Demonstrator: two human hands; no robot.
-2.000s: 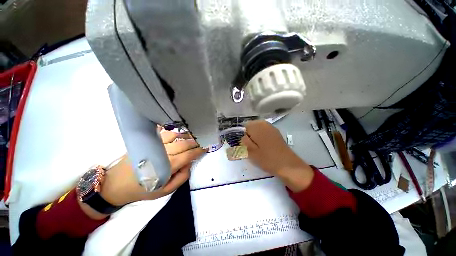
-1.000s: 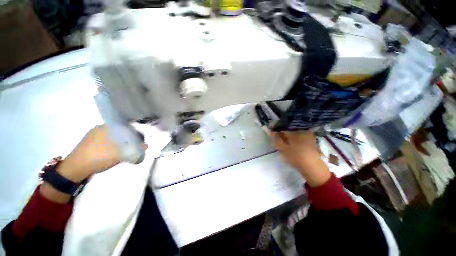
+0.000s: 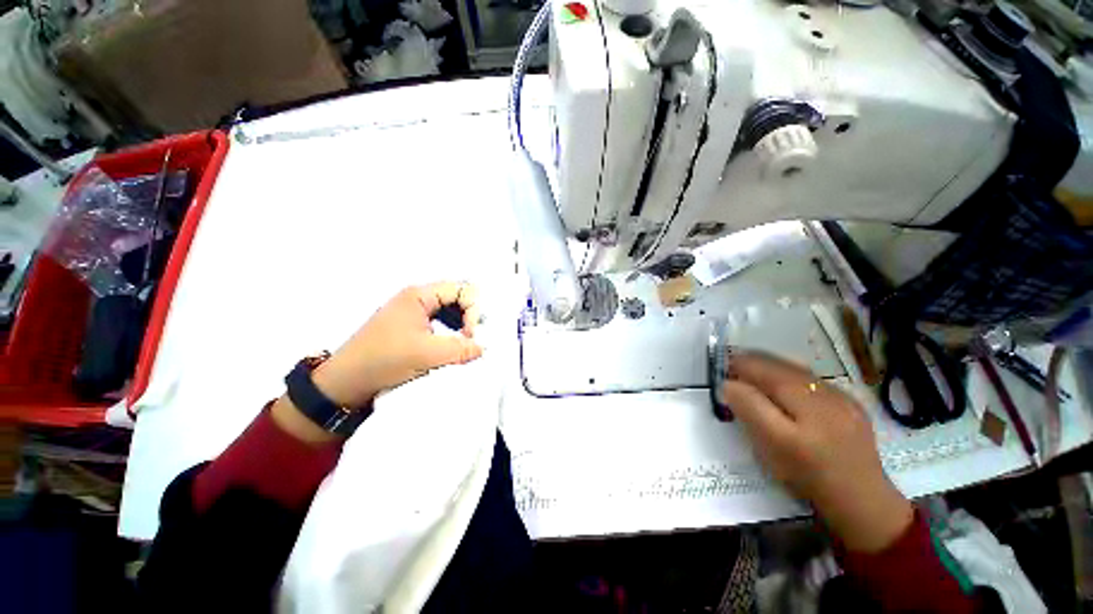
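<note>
The white garment (image 3: 396, 492) with a dark section (image 3: 482, 546) hangs from my left hand over the table's front edge. My left hand (image 3: 414, 336) pinches the garment's upper end, left of the sewing machine (image 3: 623, 132), with a small dark bit showing between the fingers. My right hand (image 3: 797, 420), slightly blurred, holds small black thread snips (image 3: 719, 372) over the front right of the metal bed plate (image 3: 611, 360). The snips and the garment are apart. The presser foot area is partly hidden behind the lamp (image 3: 551, 240).
A red tray (image 3: 180, 264) with clear bags and dark items stands at left. Black-handled shears (image 3: 921, 381) and a brown-handled tool (image 3: 856, 336) lie at right. A white scrap (image 3: 737, 252) lies behind the tan guide (image 3: 676, 292). Ruler tape (image 3: 647, 489) runs along the front edge.
The view has swung left and the red tray shows again. My left hand has moved away from the needle with the garment. My right hand has come back from the right with the snips.
</note>
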